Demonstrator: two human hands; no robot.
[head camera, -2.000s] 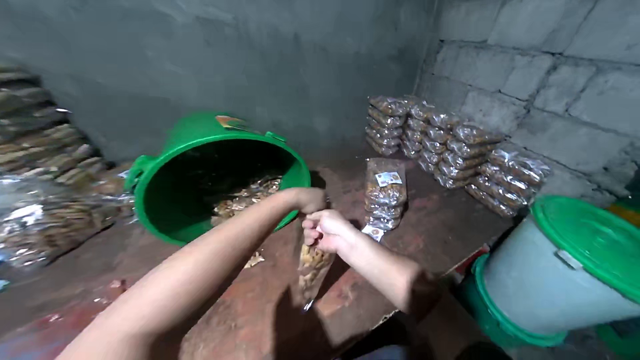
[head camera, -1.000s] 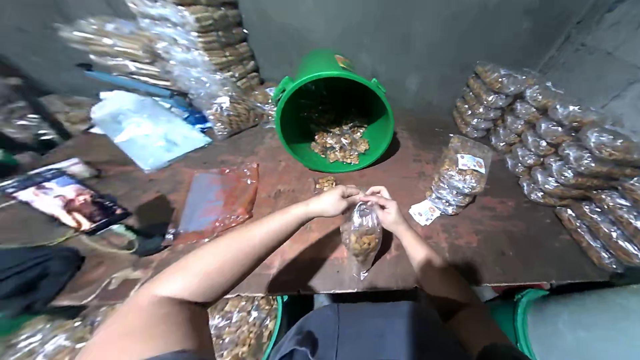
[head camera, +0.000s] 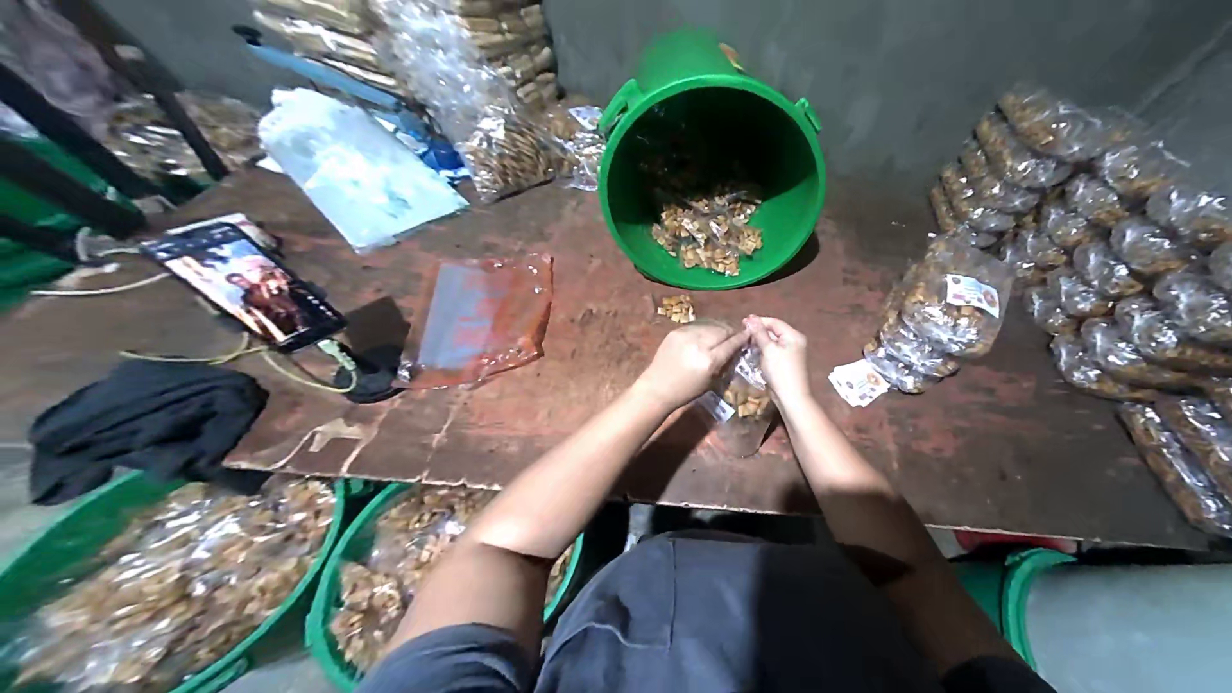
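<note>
Both my hands pinch the gathered neck of a clear plastic bag of brown snack pieces (head camera: 747, 397) near the table's front edge. My left hand (head camera: 695, 358) grips it from the left, and my right hand (head camera: 778, 348) from the right, with fingertips meeting. A small printed label (head camera: 716, 407) shows at the bag's left side. Beyond my hands a green plastic tub (head camera: 712, 183) lies on its side, its mouth facing me, with loose snack pieces (head camera: 710, 231) inside. A small heap of pieces (head camera: 677, 308) lies between the tub and my left hand.
Right of my hands are printed labels (head camera: 859, 382), filled bags (head camera: 938, 313) and a stack of bagged snacks (head camera: 1116, 231). Leftward lie a plastic packet (head camera: 481, 322), a phone (head camera: 247, 281) with a cable, a black cloth (head camera: 144, 414) and white plastic bags (head camera: 351, 168). Filled green tubs (head camera: 332, 587) stand below the table (head camera: 539, 433).
The view has swung left and down since two seconds ago. Both hands stay together at the bag's neck. A label now shows at the bag's left side.
</note>
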